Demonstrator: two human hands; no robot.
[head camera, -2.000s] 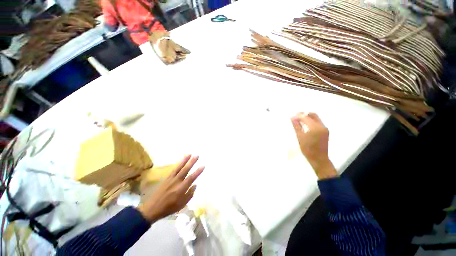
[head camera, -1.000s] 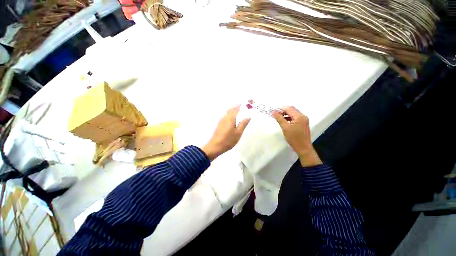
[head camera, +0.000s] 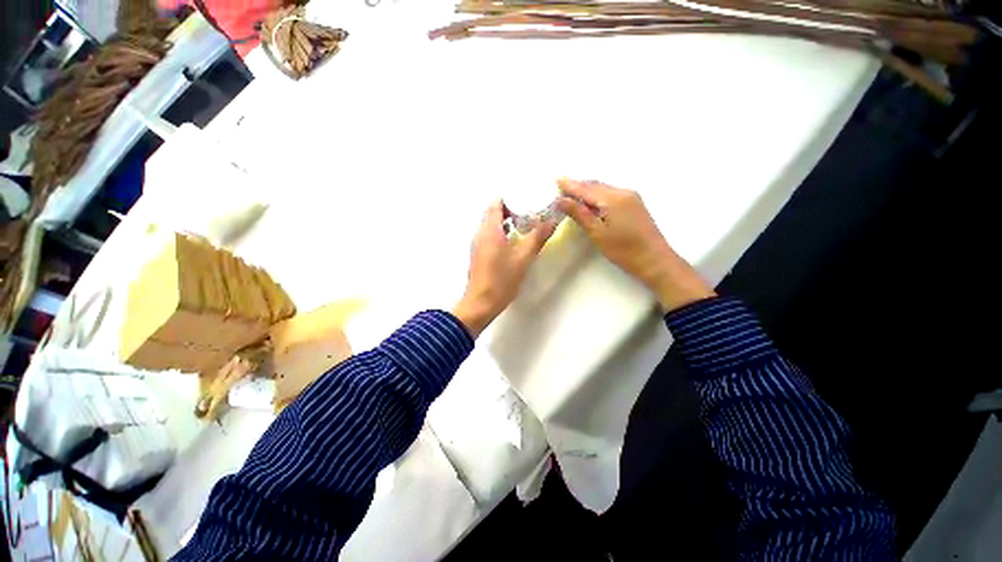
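A small whitish piece with grey printed marks (head camera: 536, 218), which looks like a card or a bit of tape, is held between my two hands above the white table. My left hand (head camera: 500, 258) grips its left end between thumb and fingers. My right hand (head camera: 623, 229) grips its right end with thumb and forefinger. The piece is small and partly hidden by the fingers.
A thick stack of tan panels (head camera: 203, 307) stands at the left, with flat tan pieces (head camera: 311, 340) beside it. Brown strips (head camera: 659, 20) lie along the far edge. White paper (head camera: 483, 428) lies near the front edge. A tied strip bundle (head camera: 300, 44) is at the far left.
My hands, apart two seconds ago, came together on the small piece. Since one second ago they have moved closer to each other, and less of the piece shows.
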